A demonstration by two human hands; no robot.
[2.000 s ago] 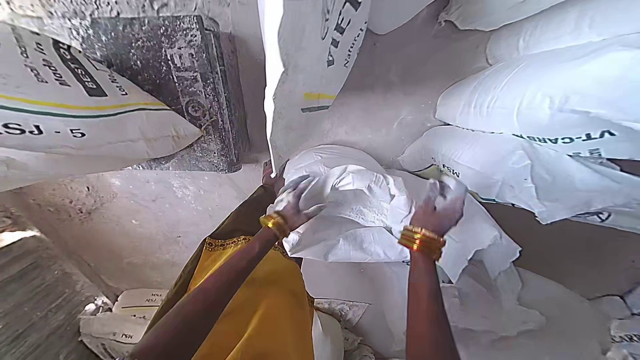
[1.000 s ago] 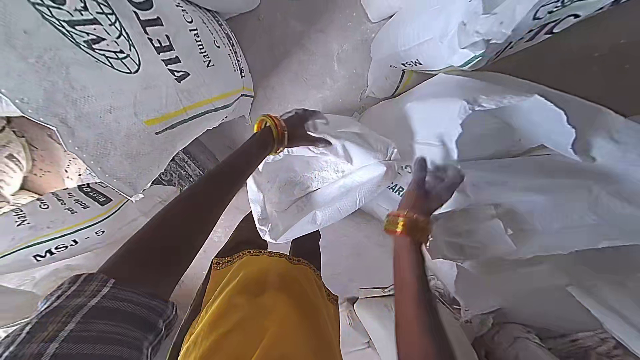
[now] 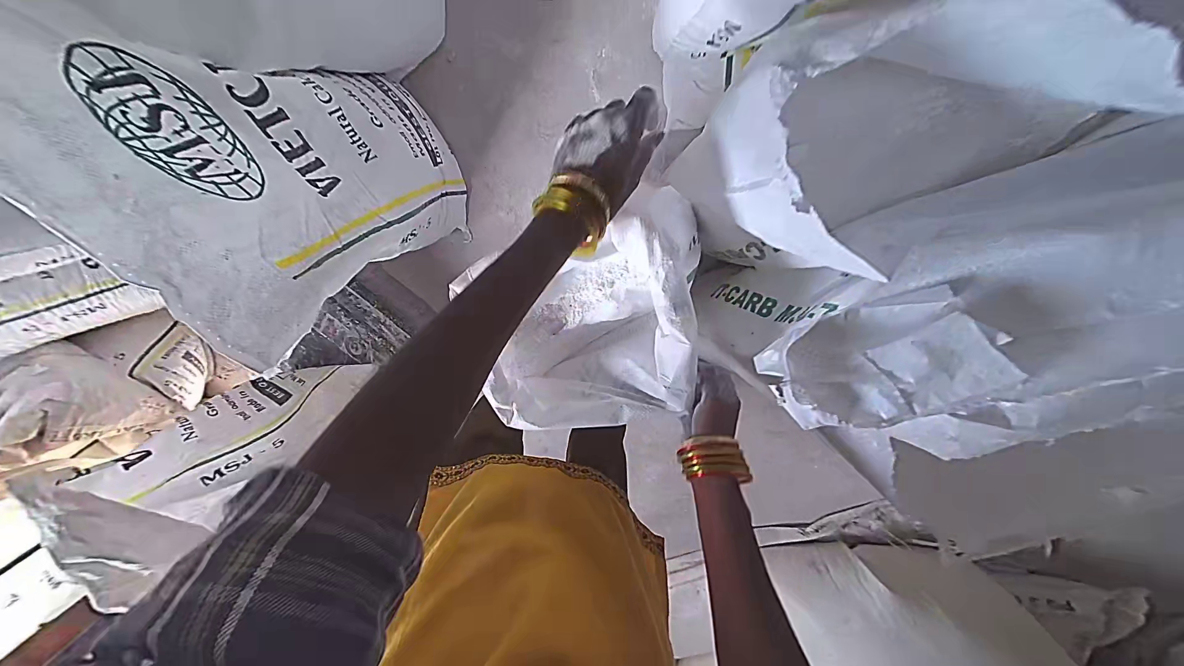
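An open white sack (image 3: pixel 592 342) with white powder inside stands in front of my legs, its mouth facing up. My left hand (image 3: pixel 610 139), coated in powder, is at the far edge of this sack; its fingers are bunched, and whether they grip the film is unclear. My right hand (image 3: pixel 712 393) is at the near right side of the sack, fingers partly hidden against the white material, so its hold cannot be made out. Gold bangles circle both wrists.
A large printed sack (image 3: pixel 213 176) stands at the left, with another printed sack (image 3: pixel 250 425) below it. Torn, crumpled white sacks (image 3: pixel 980 277) fill the right side. A dark, dusty block (image 3: pixel 361 319) shows behind the left sack.
Compared with one second ago, my left hand is farther forward over the sack's far edge, and my right hand has come down to its near right side. The view has shifted.
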